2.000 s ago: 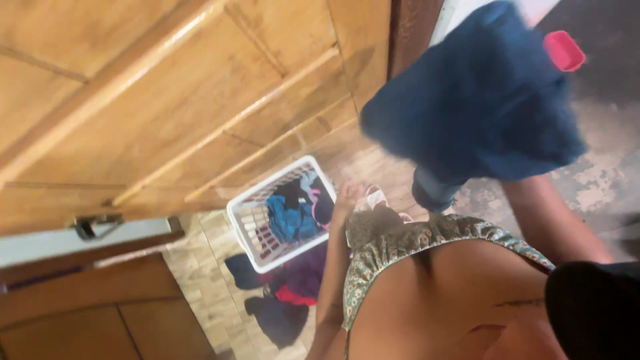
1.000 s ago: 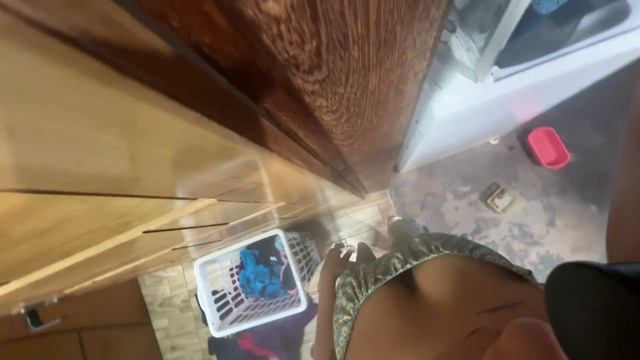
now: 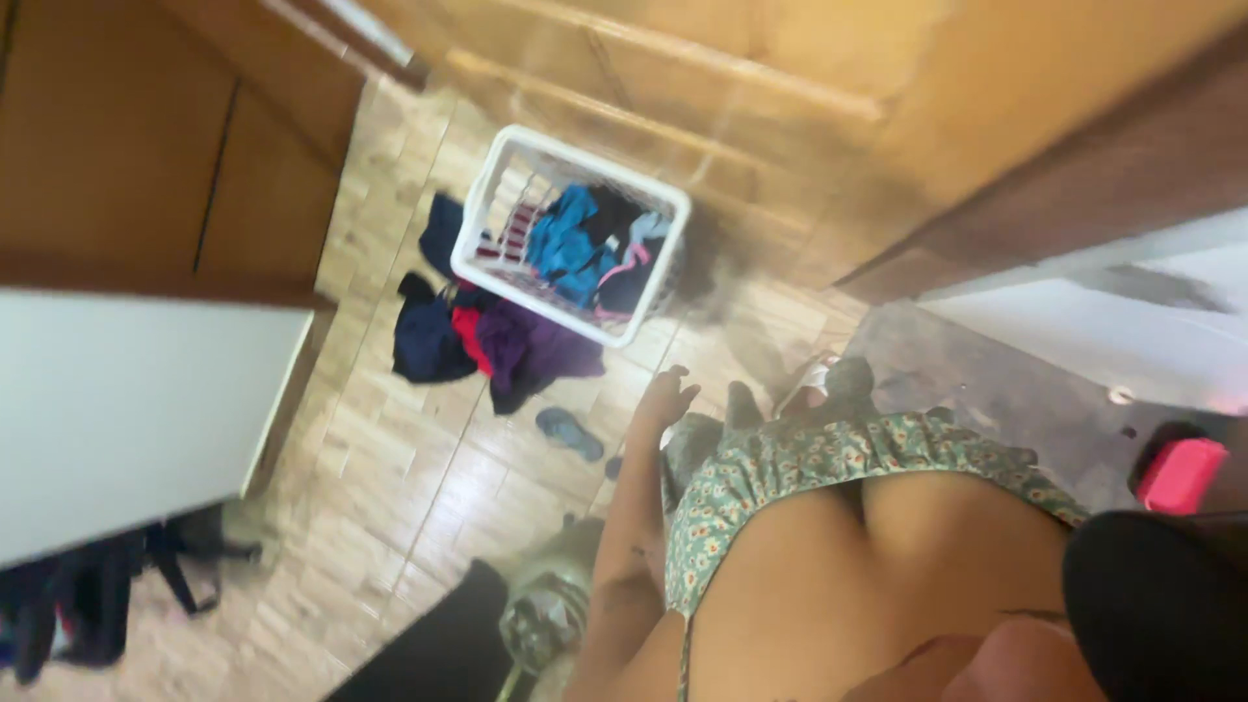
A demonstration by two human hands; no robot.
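My left hand (image 3: 668,395) hangs low beside my body, with its fingers slightly apart and nothing in it. Just beyond it, a white plastic laundry basket (image 3: 577,161) stands on the tiled floor, holding blue, black and pink-trimmed clothes (image 3: 570,244). Against the basket's near side lie a purple garment (image 3: 531,341), a red one (image 3: 471,336) and a dark blue one (image 3: 426,336). My right hand is out of view.
A wooden door (image 3: 741,88) stands beyond the basket. A flip-flop (image 3: 569,434) lies on the floor. At right are a white surface (image 3: 1082,312) and a pink plastic container (image 3: 1185,475). Dark bags or clothes (image 3: 97,595) hang at lower left.
Two seconds ago a large blue garment was held up at the right on my right arm; neither shows now. The view has swung left, bringing more floor into sight.
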